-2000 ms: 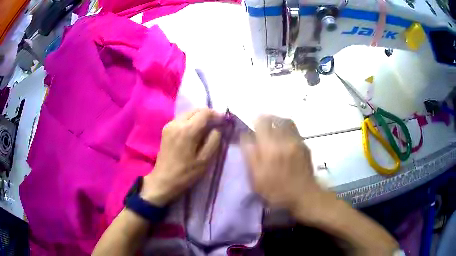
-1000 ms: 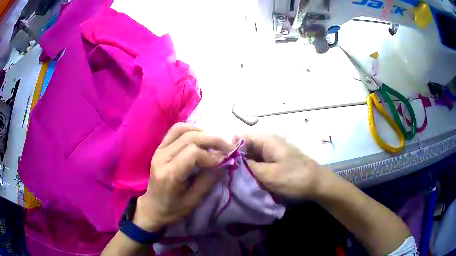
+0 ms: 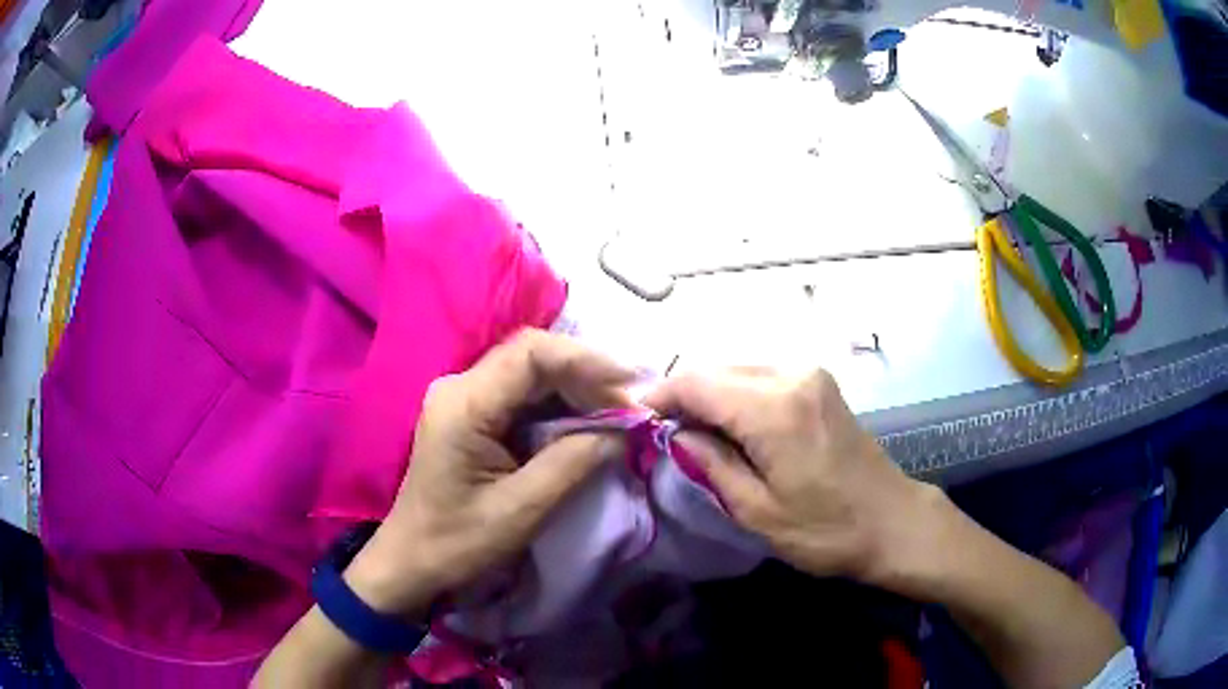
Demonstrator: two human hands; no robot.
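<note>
My left hand (image 3: 505,458), with a dark blue band on the wrist, pinches the pale lilac piece (image 3: 593,525) between thumb and fingers. My right hand (image 3: 781,464) pinches the same piece close beside it. The fingertips of both hands nearly meet at a gathered spot with dark-pink edges. The piece hangs below the hands, over the table's front edge. What lies between the fingertips is partly hidden. The bright magenta-pink garment body (image 3: 283,337) lies in a large heap on the left, reaching up to my left hand.
Scissors (image 3: 1030,296) with yellow and green handles lie at right, blades towards the presser foot area (image 3: 754,38). Pink offcuts (image 3: 1138,246) lie beside them. A ruled band (image 3: 1037,417) follows the curved front edge. The machine bed (image 3: 808,323) has a long dark joint line.
Both hands have come down towards the front edge and closed together on the lilac piece, which is now bunched rather than spread. The machine and scissors sit higher in view than at first.
</note>
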